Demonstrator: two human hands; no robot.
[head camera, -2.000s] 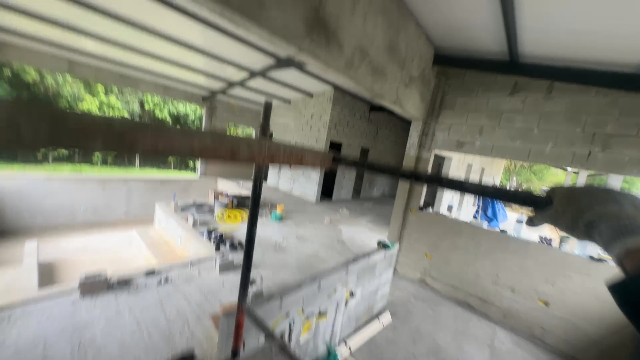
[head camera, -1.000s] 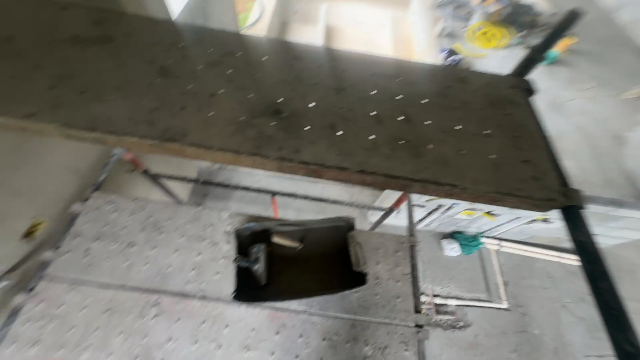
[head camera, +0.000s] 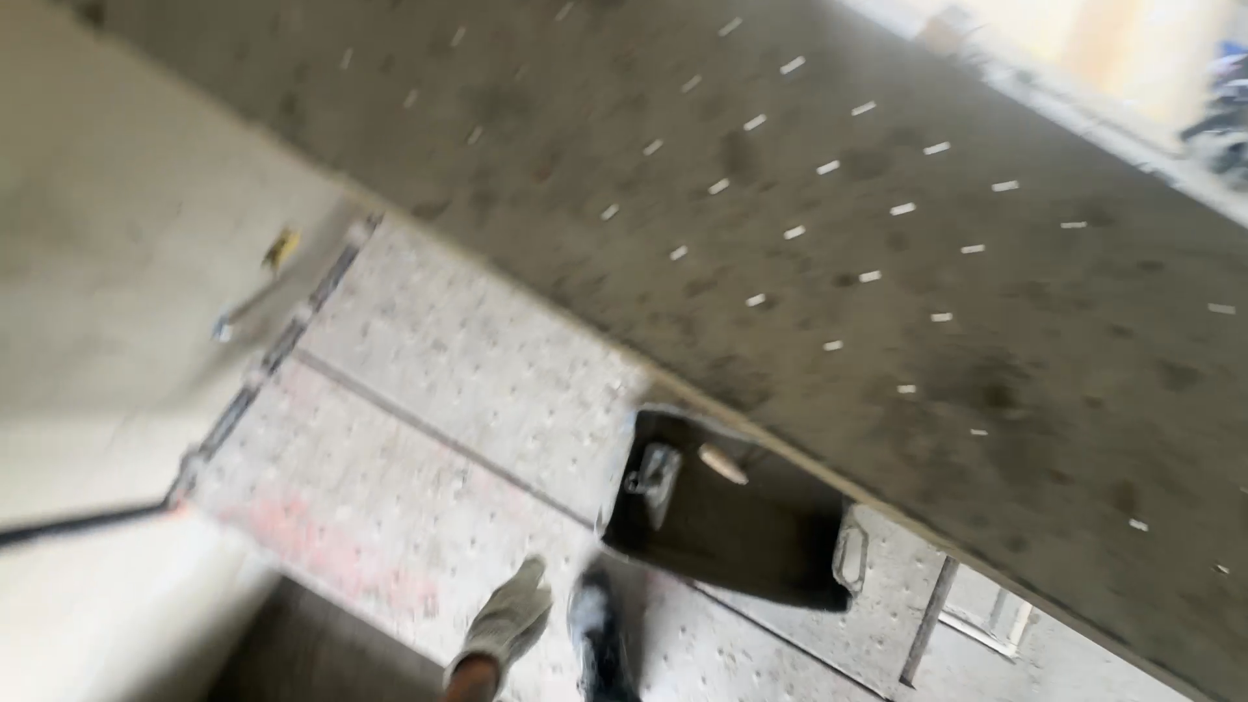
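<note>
My left hand (head camera: 502, 614), in a pale work glove, is near the bottom of the head view above the perforated metal scaffold deck (head camera: 458, 517). It holds nothing that I can see, and its fingers are extended. Just to its right is a dark boot (head camera: 597, 624) on the deck. A black tub (head camera: 751, 526) stands up and right of the hand, apart from it. Inside lie a metal trowel-like tool (head camera: 660, 483) and a pale handle (head camera: 723, 464). My right hand is out of view.
A dark plank with slots (head camera: 877, 292) crosses above the deck and partly overhangs the tub. A plastered wall (head camera: 127, 292) rises at the left. A dark bar (head camera: 88, 524) runs beside the deck's lower left corner. Lower floor shows at the bottom right.
The view has swung down from the open building to the deck and turned. A gloved hand was at the right edge two seconds ago; now a gloved hand shows low, beside the boot.
</note>
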